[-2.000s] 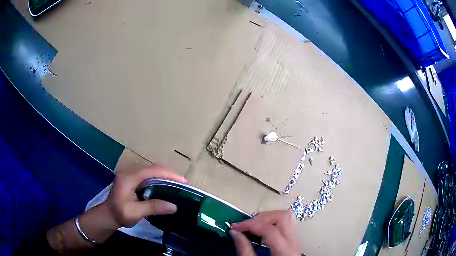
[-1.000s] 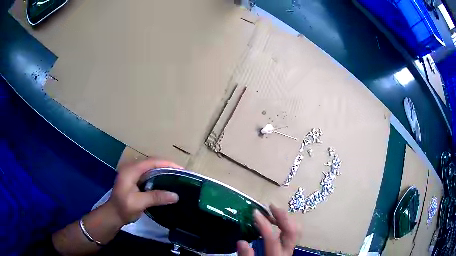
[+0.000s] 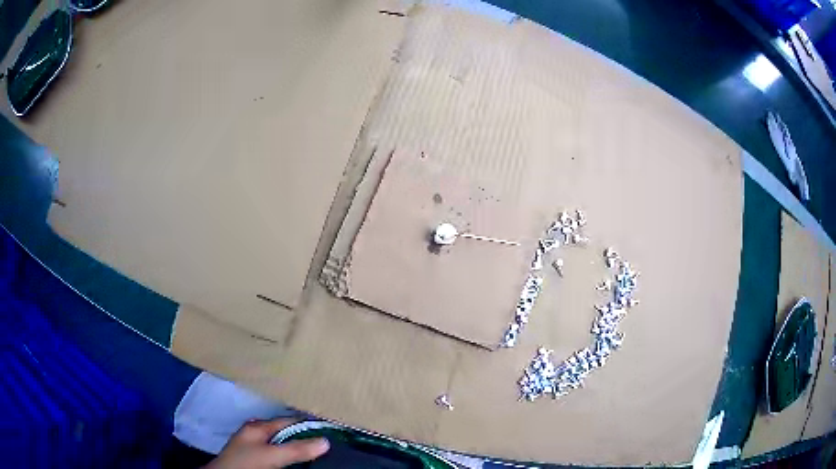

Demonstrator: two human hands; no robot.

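Observation:
My left hand (image 3: 268, 446) is at the bottom edge, partly cut off. Its thumb and fingers grip the rim of a dark green housing (image 3: 371, 449) with a silver-white rim, mostly below the frame. My right hand is not in view. Small white-silver fittings (image 3: 600, 339) lie in a broken ring at the right of the cardboard mat (image 3: 220, 165). One or two small fittings (image 3: 445, 401) lie apart, just above the held housing. A thin applicator stick (image 3: 490, 240) lies on the cardboard pad (image 3: 412, 284), its end at a white lump (image 3: 445, 234).
A green housing (image 3: 791, 357) lies on the right-hand bench. Another housing (image 3: 41, 64) lies at the far upper left, with part of one more above it. A pale elongated glove or cloth (image 3: 788, 156) lies on the green surface (image 3: 678, 64) beyond the mat. White cloth (image 3: 220, 417) shows near my left hand.
The view has shifted. The held housing and my left hand now sit lower, mostly cut off. My right hand has left the picture. Small fittings now show on the mat just above the housing.

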